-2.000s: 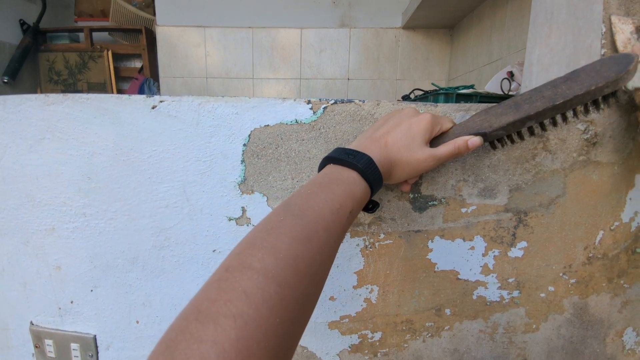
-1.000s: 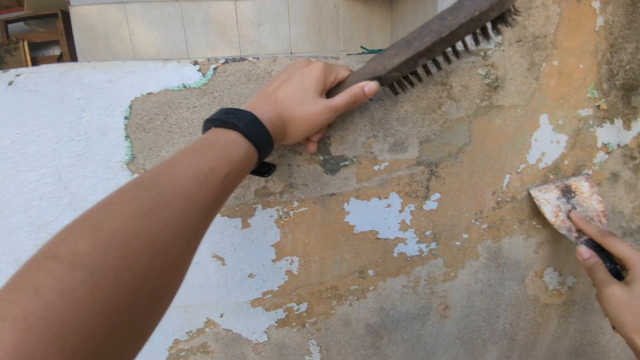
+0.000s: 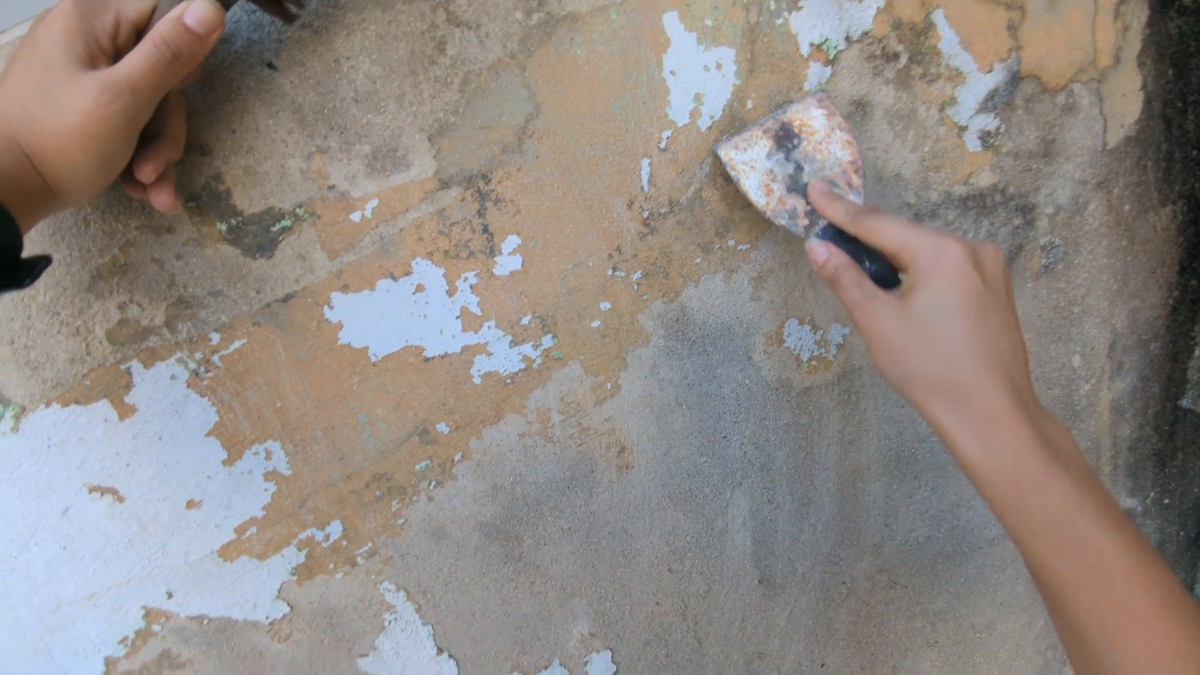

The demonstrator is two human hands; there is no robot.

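Note:
My left hand (image 3: 94, 103), with a dark band at the wrist, grips the handle of a wire brush (image 3: 272, 7) at the upper left; most of the brush is cut off by the frame's top edge. At the upper right my right hand (image 3: 928, 291) holds a putty knife (image 3: 797, 164) by its black handle, a finger and the thumb near the base of the stained, rusty blade. The blade lies over the wall (image 3: 581, 309), its edge pointing up and left, below a patch of pale paint (image 3: 698, 70). Whether it touches the wall I cannot tell.
Pale blue-white paint (image 3: 103, 506) covers the wall's lower left, with ragged edges. An isolated paint patch (image 3: 403, 309) lies near the middle, and a small one (image 3: 814, 339) below the knife. A dark, blackened strip (image 3: 1172, 281) runs down the right edge.
The view has swung right and down along the wall. My right hand with the putty knife, out of sight two seconds ago, has come into view. My left hand still grips the brush.

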